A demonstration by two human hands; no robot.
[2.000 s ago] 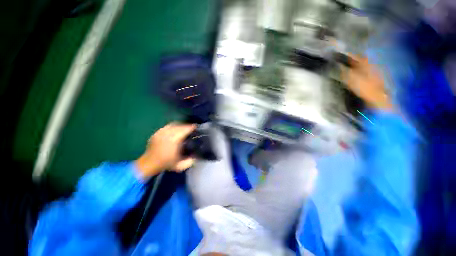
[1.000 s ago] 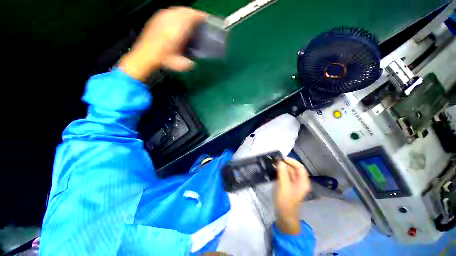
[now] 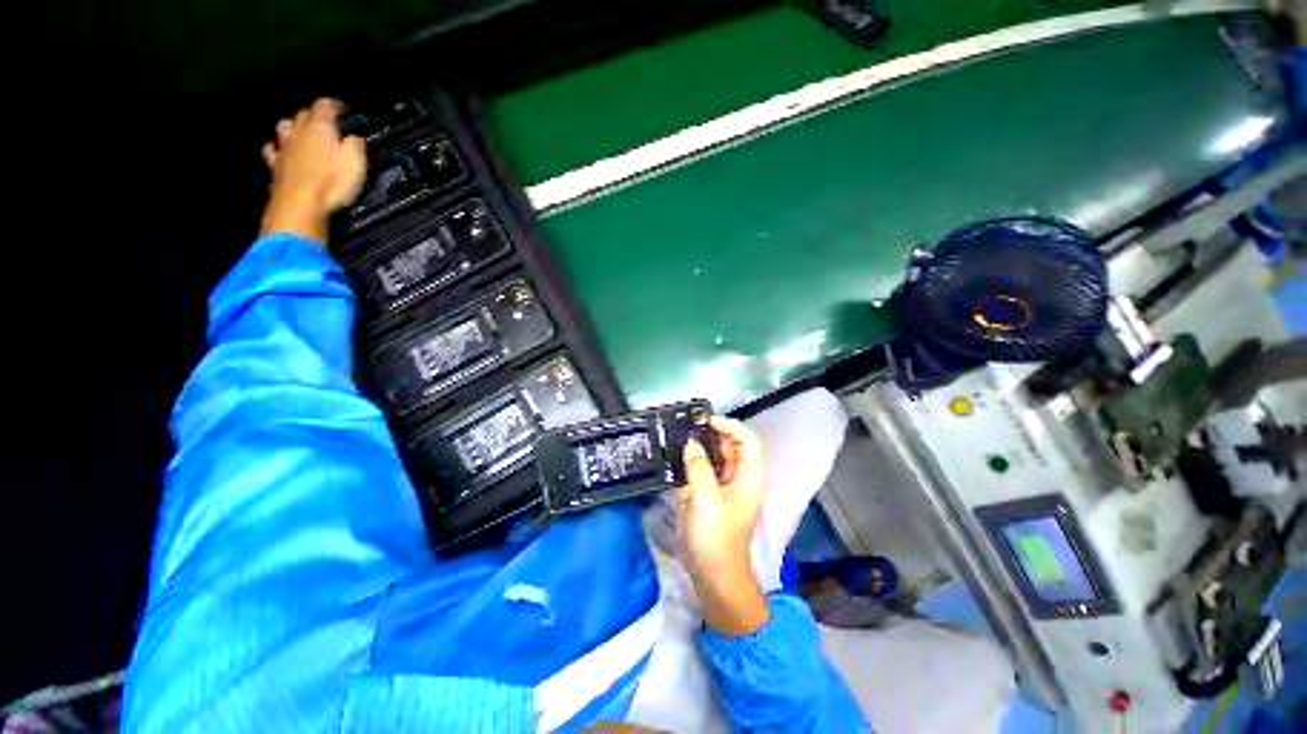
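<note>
My right hand [image 3: 721, 509] holds a flat black electronic unit [image 3: 619, 456] by its right end, label side up, above my lap and over the near corner of the tray. A black plastic tray [image 3: 502, 194] at the left holds several like units in a row, such as one with a pale label [image 3: 449, 351]. My left hand [image 3: 318, 165] is at the far end of the tray, beside the farthest units. Its fingertips are dark and small, and whether they grip a unit cannot be told.
A green conveyor belt [image 3: 803, 244] with a white divider [image 3: 745, 126] runs behind the tray, a dark unit [image 3: 856, 17] beyond the divider. A black fan [image 3: 1008, 297] and a white machine with a lit screen [image 3: 1049, 556] and fixtures stand at the right.
My left hand, which held a dark grey unit in the air, has moved down and left to the tray's far end. My right hand has moved left with its unit. More of the tray shows.
</note>
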